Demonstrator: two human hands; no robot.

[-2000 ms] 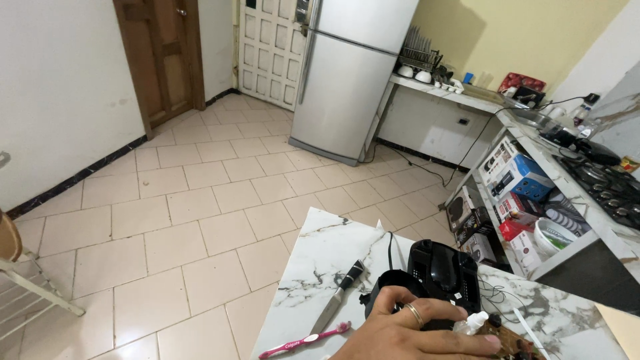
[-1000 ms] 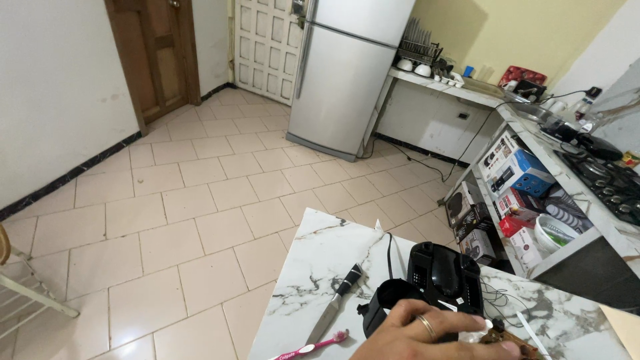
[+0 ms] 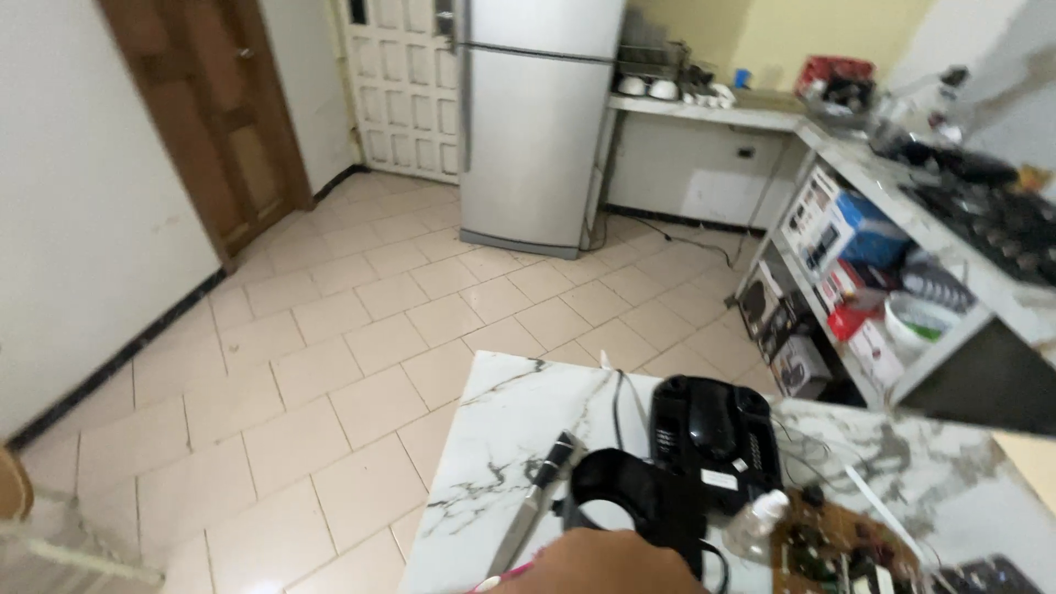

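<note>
The back of my left hand (image 3: 615, 565) shows at the bottom edge, in front of a black plastic appliance housing with a round opening (image 3: 643, 495); its fingers are hidden. My right hand is out of view. Left of the housing lies a knife with a black handle (image 3: 532, 503), beside a partly hidden pink toothbrush (image 3: 511, 576). Behind the housing is a black plastic base (image 3: 714, 437). To the right stand a small clear bottle with a white cap (image 3: 755, 524) and a brown circuit board with components (image 3: 850, 544).
These things lie on a marble-patterned tabletop (image 3: 483, 441). A dark object (image 3: 982, 575) is at the lower right. Beyond are a refrigerator (image 3: 536, 148), a counter with a gas stove (image 3: 990, 223), and shelves holding a blue and white box (image 3: 858, 231).
My left hand has drawn back from the bottle and circuit board toward the bottom edge; its fingers and ring no longer show.
</note>
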